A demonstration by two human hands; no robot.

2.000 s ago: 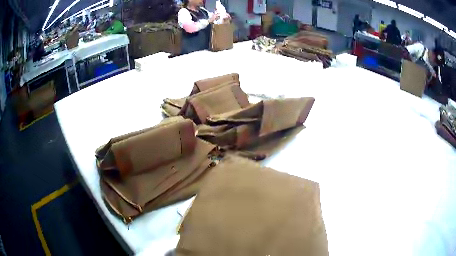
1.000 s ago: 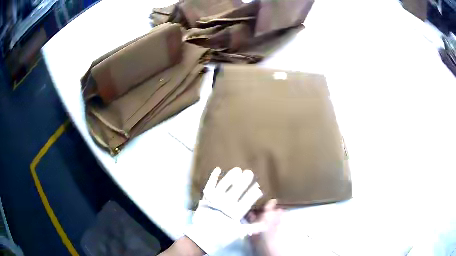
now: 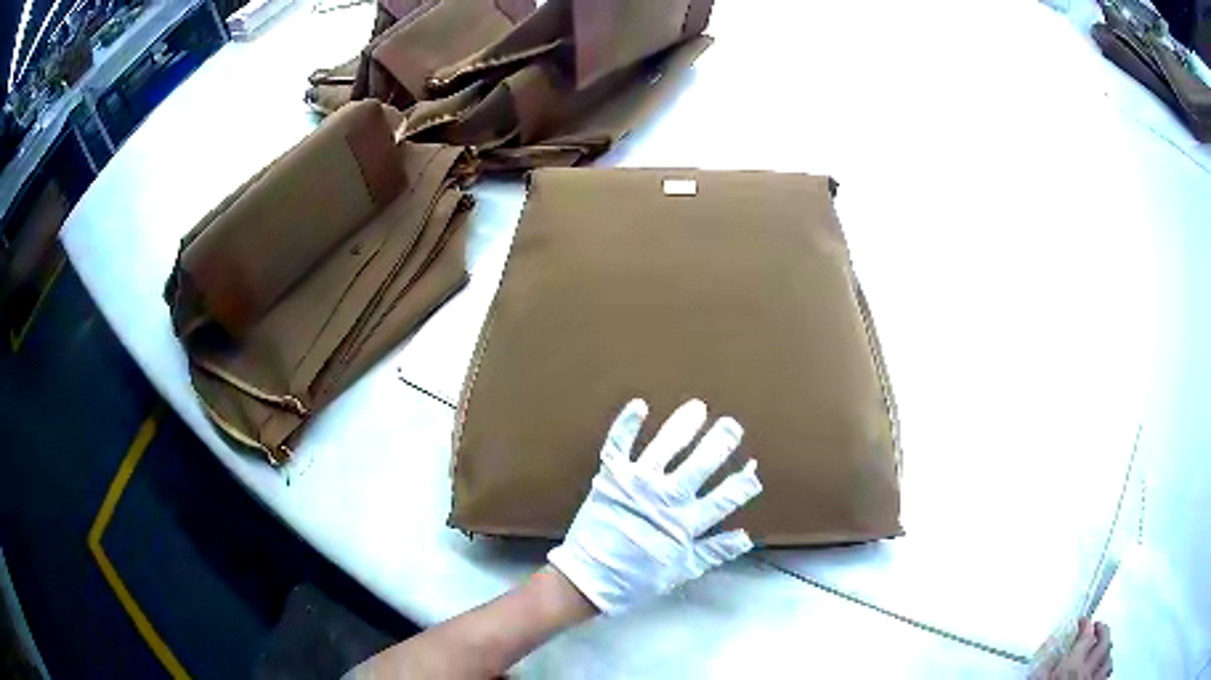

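Observation:
A brown tote bag lies flat on the white table, its top edge away from me, with a small pale metal plate near that edge. My left hand, in a white glove, rests on the lower middle of the bag with its fingers spread. My right hand is bare and partly cut off at the lower right. It is beside the edge of a white sheet; I cannot tell if it grips the sheet.
Folded unfinished bags lie to the left, with more brown bag bodies behind them. Another brown pile is at the far right. The curved white table edge runs along the left, above a dark floor with a yellow line.
The view has tilted down since the first frame. The bag now lies flat and sharp. My left hand stays on its lower part, while my right hand has moved from its lower edge to the right.

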